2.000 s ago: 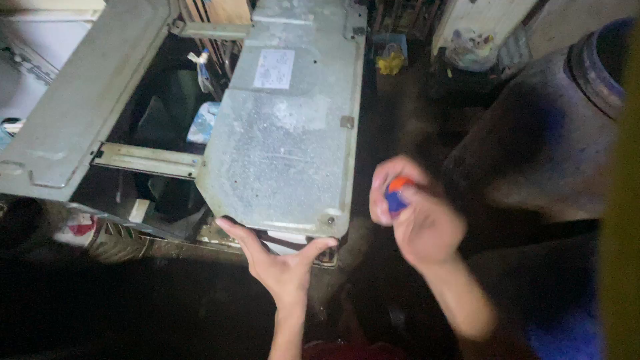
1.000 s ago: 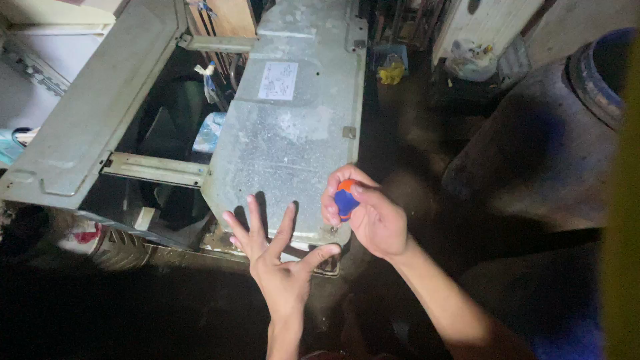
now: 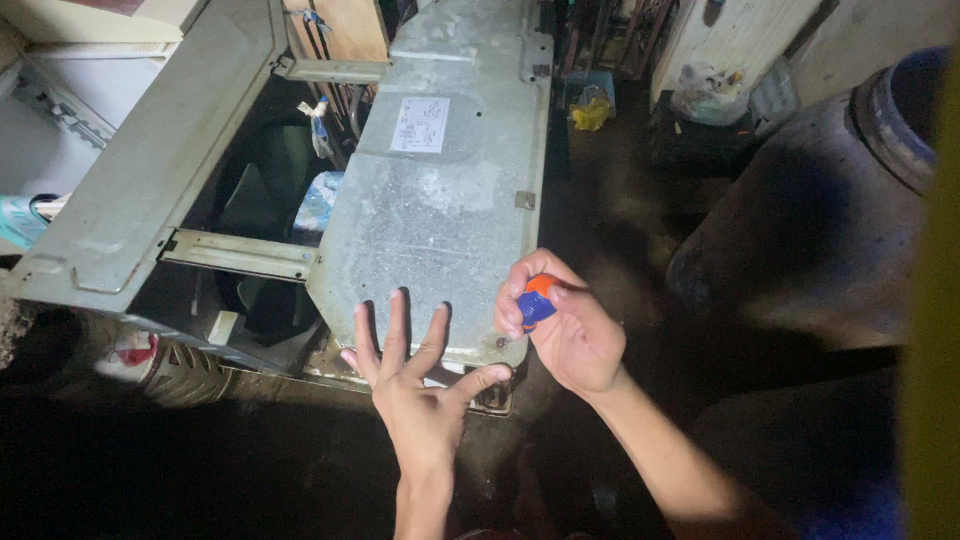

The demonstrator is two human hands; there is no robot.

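Observation:
My left hand [image 3: 416, 382] is spread over the near edge of a grey sheet-metal panel [image 3: 439, 225], its fingertips on or just over the surface, with nothing in its grip. Beside it, my right hand [image 3: 562, 326] is closed around an orange and blue handle [image 3: 538, 301], which looks like a screwdriver's; any shaft is hidden. That hand is over the panel's near right corner, close to a screw [image 3: 502, 342]. A paper diagram [image 3: 421, 124] is stuck on the panel. Two metal crosspieces join the panel to a long metal frame piece [image 3: 150, 165] at the left.
A large dirty drum [image 3: 795, 202] stands at the right. Behind it are a plastic bag [image 3: 709, 94] on a dark stand and a yellow bag [image 3: 590, 112] in a bluish container. Dark fan-like blades [image 3: 247, 195] show in the opening between the metal pieces. A ribbed basket [image 3: 184, 371] is at the lower left.
My right hand has moved left with the handle, from beside the panel to over its near right corner. My left hand has shifted from the panel's near edge, and its fingers now reach over the top.

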